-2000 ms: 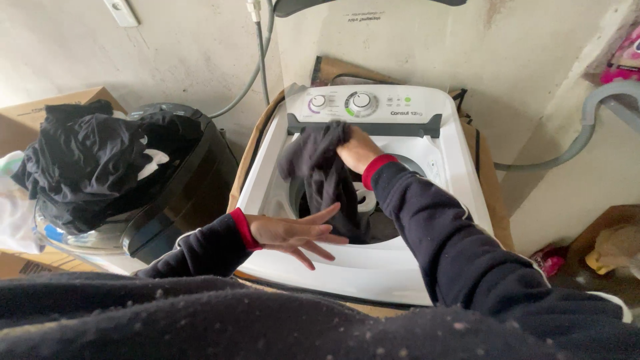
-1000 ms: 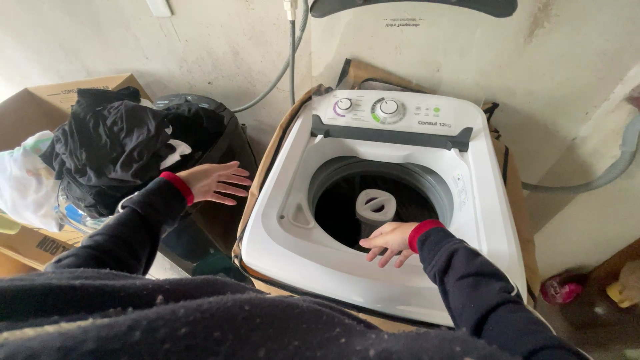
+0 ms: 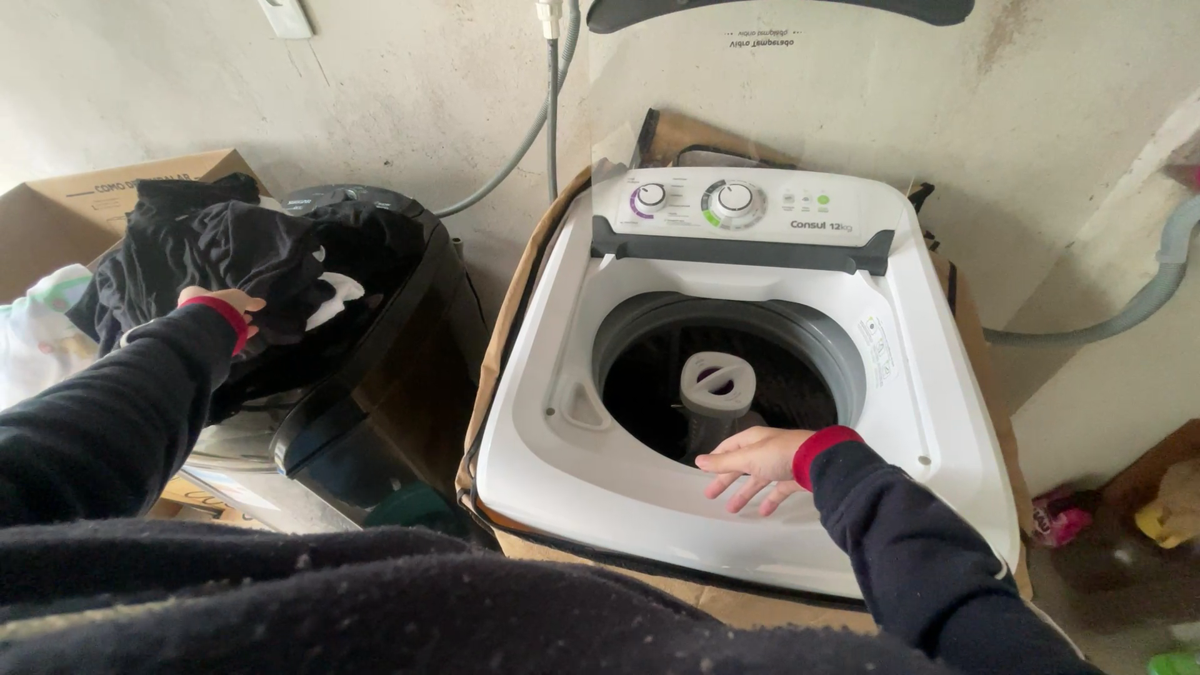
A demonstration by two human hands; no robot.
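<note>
My left hand [image 3: 225, 307] is on a pile of black clothes [image 3: 220, 248] at the left, fingers partly hidden against the fabric; whether it grips a garment is not clear. The pile lies on top of a black appliance [image 3: 375, 375]. My right hand [image 3: 755, 464] holds nothing, its fingers spread over the front rim of the white Consul top-load washing machine [image 3: 562, 469]. Inside the round drum opening stands the agitator with its light grey cap [image 3: 717, 382]; dark material lies around it, too dim to make out. The glass lid [image 3: 778, 94] is raised.
A cardboard box [image 3: 56, 216] stands behind the pile, with a white cloth [image 3: 47, 328] at the far left. A grey hose [image 3: 506, 169] runs down the wall, and another grey hose [image 3: 1116, 319] leaves the machine's right side. Pink and yellow packages [image 3: 1059, 516] lie at the lower right.
The dark garment held over the drum in the oldest frame is out of my right hand. My left hand has moved left onto the clothes pile. My right hand remains near the drum's front rim.
</note>
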